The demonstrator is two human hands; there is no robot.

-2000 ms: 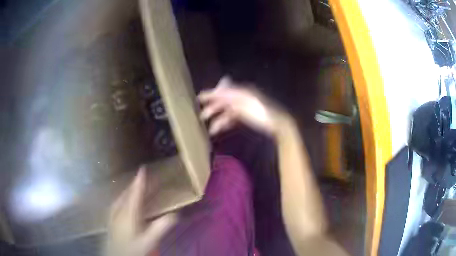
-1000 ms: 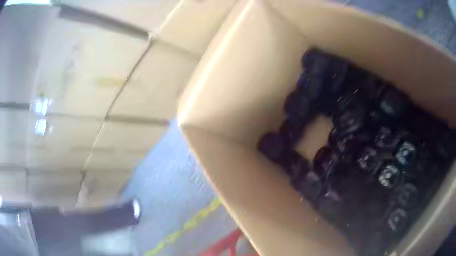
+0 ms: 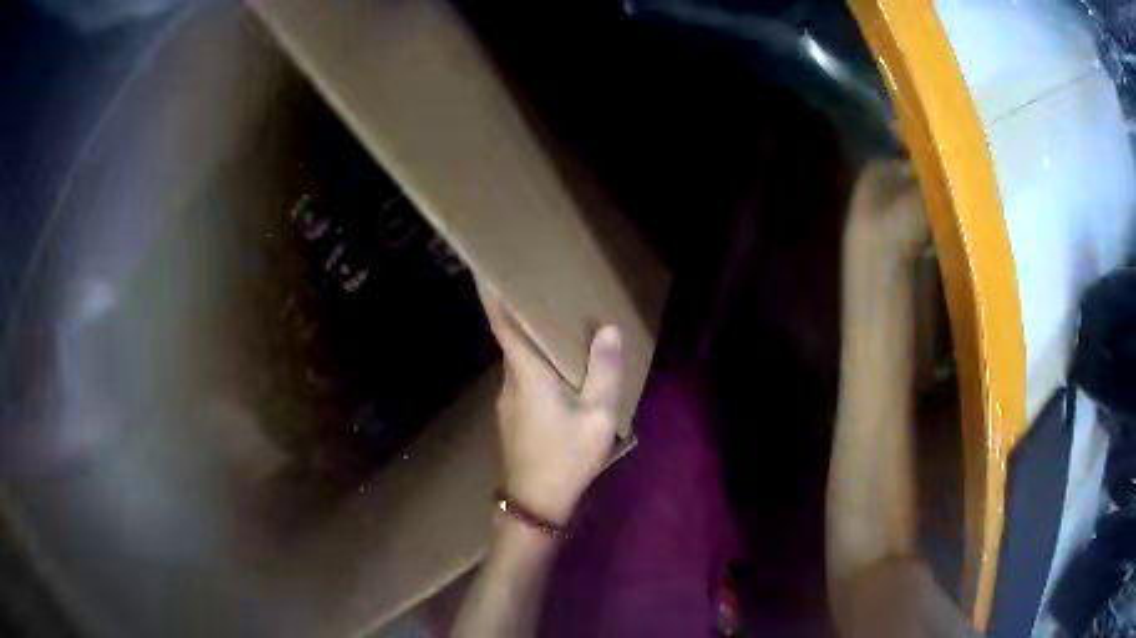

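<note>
A brown open carton point(image 3: 498, 175) fills the left side of the view, tilted and partly blurred. Dark round parts point(image 3: 336, 249) with small shiny spots lie inside it. My left hand point(image 3: 554, 418) is closed on the near corner of the carton wall, thumb on the outer face and fingers inside the rim. A thin dark red band is on that wrist. My right hand point(image 3: 891, 199) is blurred beside the orange table edge; its fingers are largely hidden and I cannot tell if it holds anything.
The whitish table with orange edging point(image 3: 965, 249) curves down the right side. A dark mat point(image 3: 1034, 511) lies along its edge, with black parts point(image 3: 1109, 349) beyond. My purple-clad leg point(image 3: 654, 511) is below the carton corner. The space between carton and table is very dark.
The view has swung from the carton's inside and the floor back to the carton and table edge. Both hands are in view again, the left now on the carton's corner, the right at the table edge.
</note>
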